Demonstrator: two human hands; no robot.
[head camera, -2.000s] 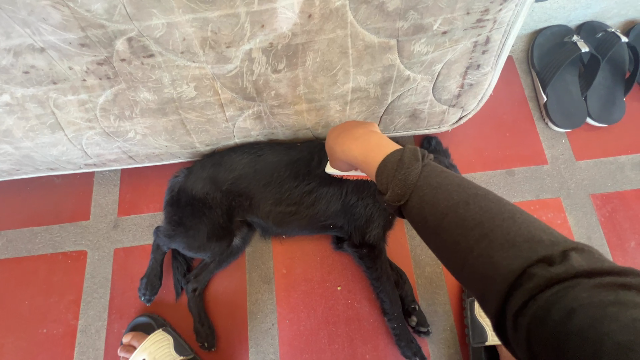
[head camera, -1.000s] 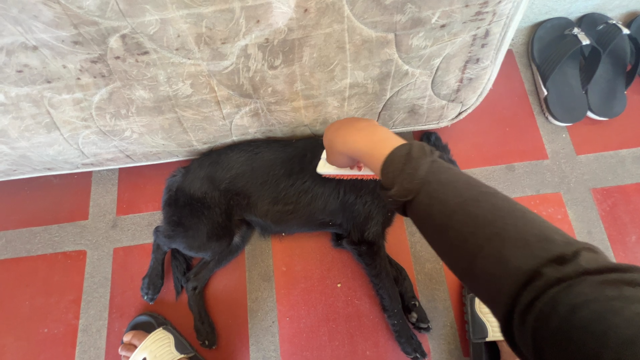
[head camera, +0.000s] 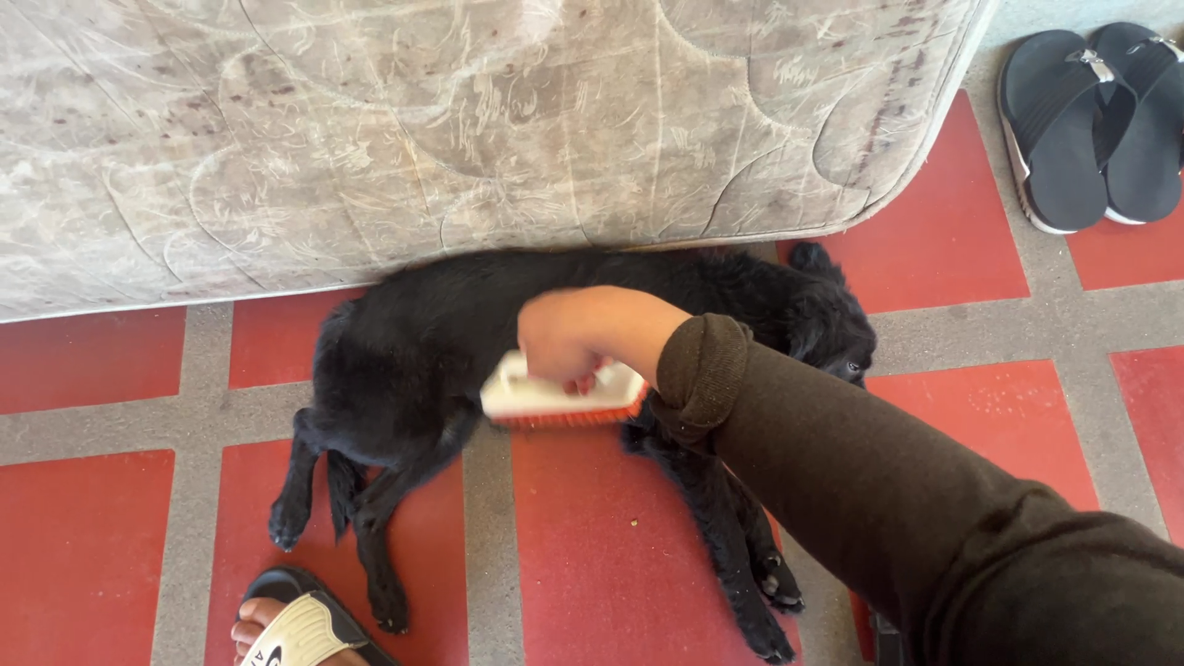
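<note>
A black dog (head camera: 407, 342) lies on its side on the floor, its back against the mattress and its legs stretched toward me. My right hand (head camera: 583, 338), in a dark sleeve, grips the handle of a white brush (head camera: 546, 398) with red bristles. Hand and brush are slightly blurred. The brush is at the dog's belly side, bristles facing down; whether they touch the fur I cannot tell. Part of the dog's head shows above my forearm, with one eye visible. My left hand is out of view.
A stained, quilted mattress (head camera: 555, 120) stands along the far side of the dog. Black sandals (head camera: 1054, 139) lie at the upper right on the red-tiled floor (head camera: 610, 555). My foot in a slide sandal (head camera: 310, 629) is at the lower left, near the dog's hind paws.
My right hand has moved with the brush from the dog's upper side by the shoulder, down and left to its belly side. More of the dog's head now shows.
</note>
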